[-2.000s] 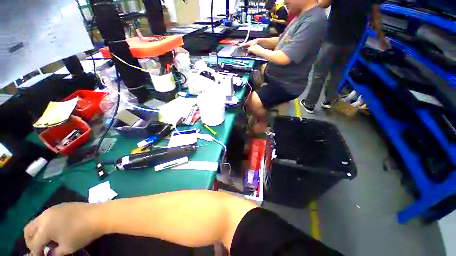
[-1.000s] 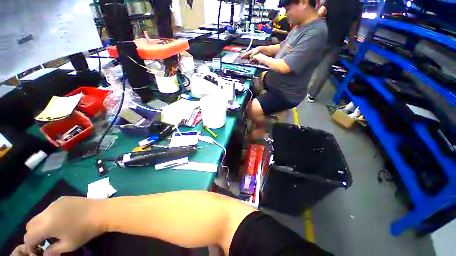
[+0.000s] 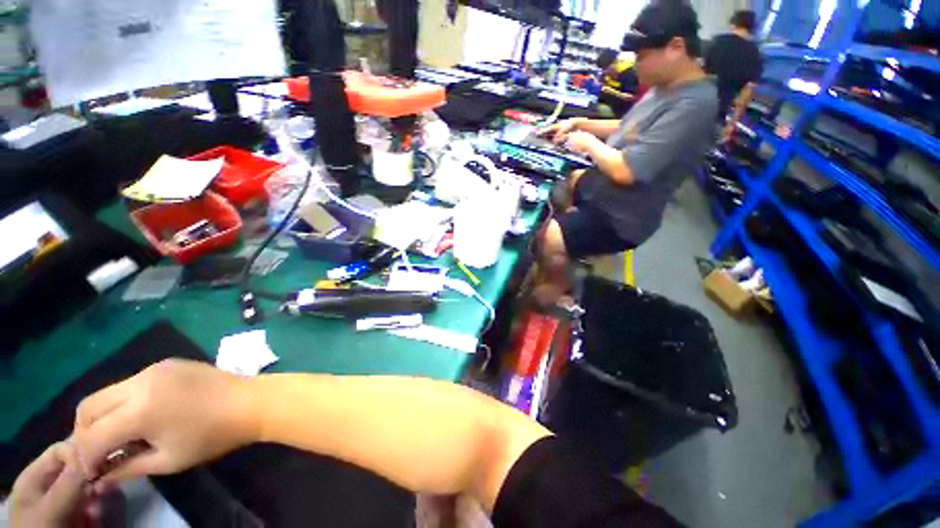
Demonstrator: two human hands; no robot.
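My right hand (image 3: 170, 418) is at the lower left, fingers bent and pinched on a small dark, shiny piece (image 3: 122, 452). My left hand (image 3: 46, 490) is at the lower left corner, partly cut off, its fingertips meeting the right ones; what it grips is hidden. Below the hands a silvery surface (image 3: 149, 507) shows beside a black panel (image 3: 299, 485), partly covered by my right forearm. A black mat (image 3: 139, 356) lies behind the hands.
On the green bench (image 3: 340, 356) lie a crumpled white scrap (image 3: 245, 352), a black cylindrical tool (image 3: 361, 302), a pale flat strip (image 3: 438, 337), red bins (image 3: 186, 227) and a white rounded container (image 3: 480, 229). A black bin (image 3: 649, 356) stands right; a seated person (image 3: 660, 144) works beyond.
The view has shifted, so the bench things sit farther right in the picture. More of my left hand shows, its fingers meeting the right hand's. The silvery surface has come into view.
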